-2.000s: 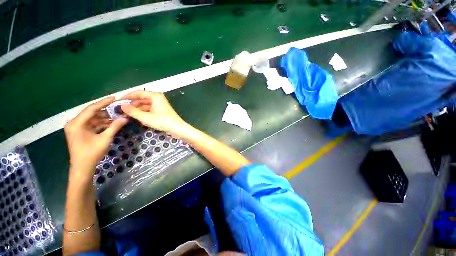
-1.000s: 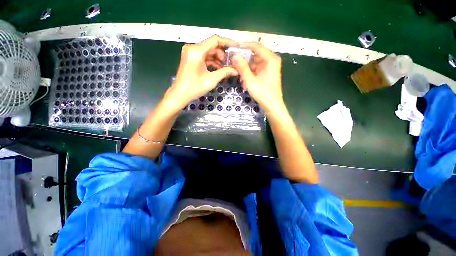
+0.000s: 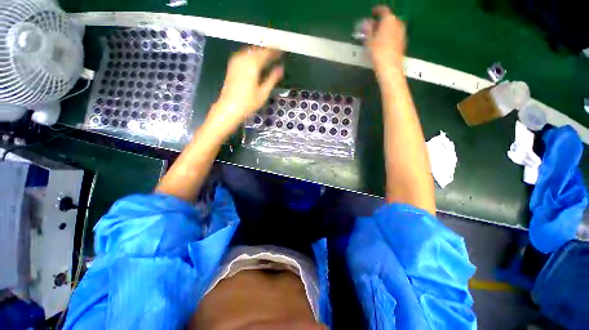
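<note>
My right hand [image 3: 387, 40] is stretched out over the green conveyor belt beyond the white strip. It is slightly blurred, with a small silver-grey housing [image 3: 363, 29] at its fingertips. My left hand [image 3: 248, 80] is over the dark green bench, at the left end of the small blister tray. Its fingers are apart and no part shows in it. The small clear blister tray [image 3: 303, 143] has rows of round dark parts, and its near strip is shiny plastic.
A large blister tray [image 3: 143, 80] and white fan [image 3: 32, 55] stand left. Right are a white wipe [image 3: 443, 159], brown box [image 3: 479, 107], whitish bottle [image 3: 515, 95], clear cup [image 3: 532, 116] and a blue sleeve [image 3: 558, 187]. Another housing [image 3: 496, 71] is near the belt's edge.
My hands have moved apart. My right hand has carried the housing forward and right over the belt. My left hand has let go of it. The view has shifted slightly.
</note>
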